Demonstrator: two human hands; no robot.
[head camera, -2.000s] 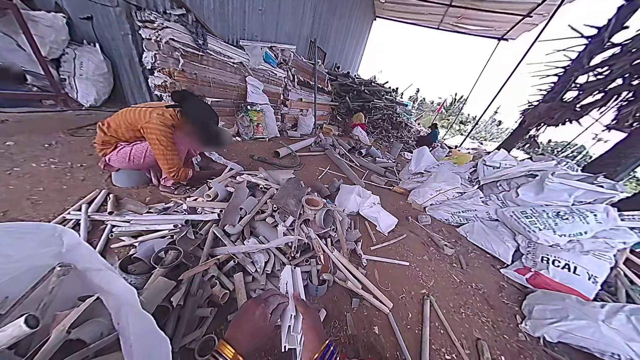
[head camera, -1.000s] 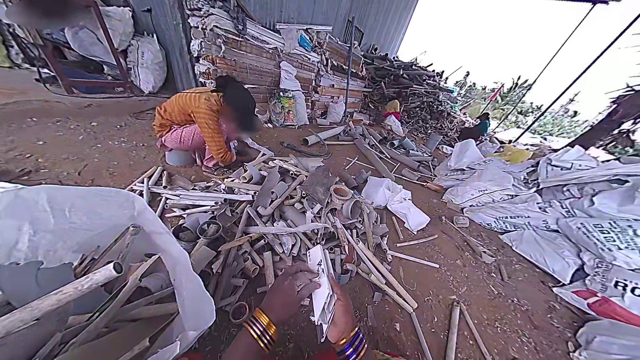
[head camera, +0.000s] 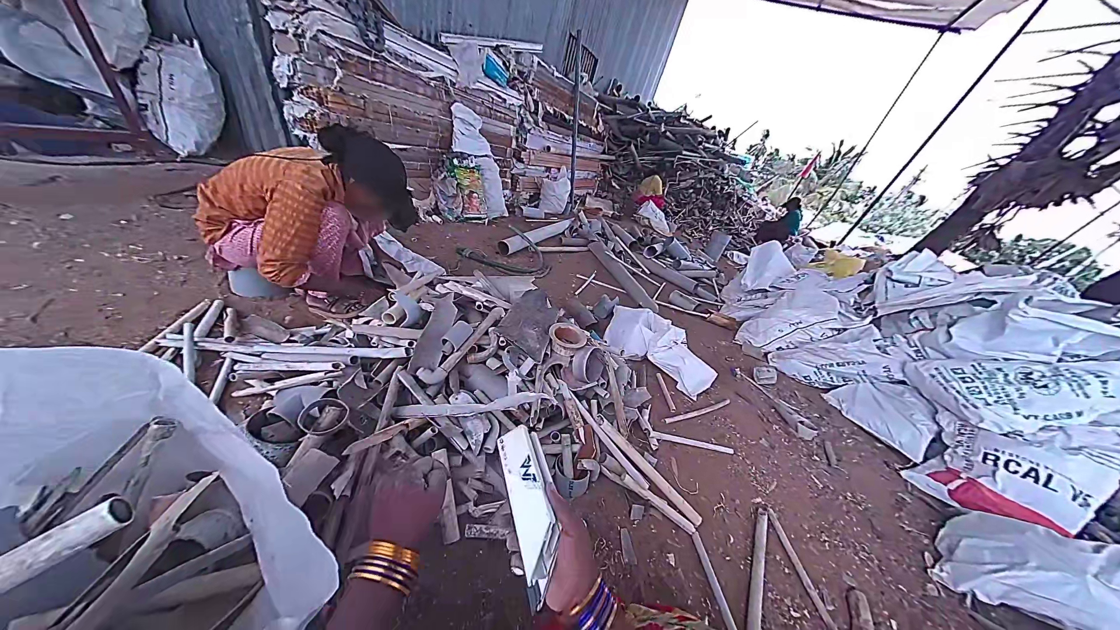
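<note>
My right hand (head camera: 570, 553) holds a white plastic strip or channel piece (head camera: 527, 503) with dark writing on it, tilted upright at the lower middle. Left of it my left hand (head camera: 407, 507), blurred, is over the near edge of a heap of plastic pipe scrap (head camera: 472, 398); whether it touches any piece I cannot tell. Gold bangles ring the left wrist, purple and gold ones the right. At the lower left stands a white sack (head camera: 289, 525) with its mouth wide, holding pipe pieces (head camera: 66, 542). A white bag (head camera: 661, 346) lies on the heap's right side.
Beyond the heap's left side a person (head camera: 289, 214) in an orange top squats. White printed sacks (head camera: 1006, 385) cover the right side. Long pipes (head camera: 757, 569) lie on the ground at the lower right. Stacked scrap (head camera: 394, 105) lines the metal wall, and two people sit farther back.
My left hand has come away from the white piece and moved left; a second ago both hands were at it. The right hand still holds the piece.
</note>
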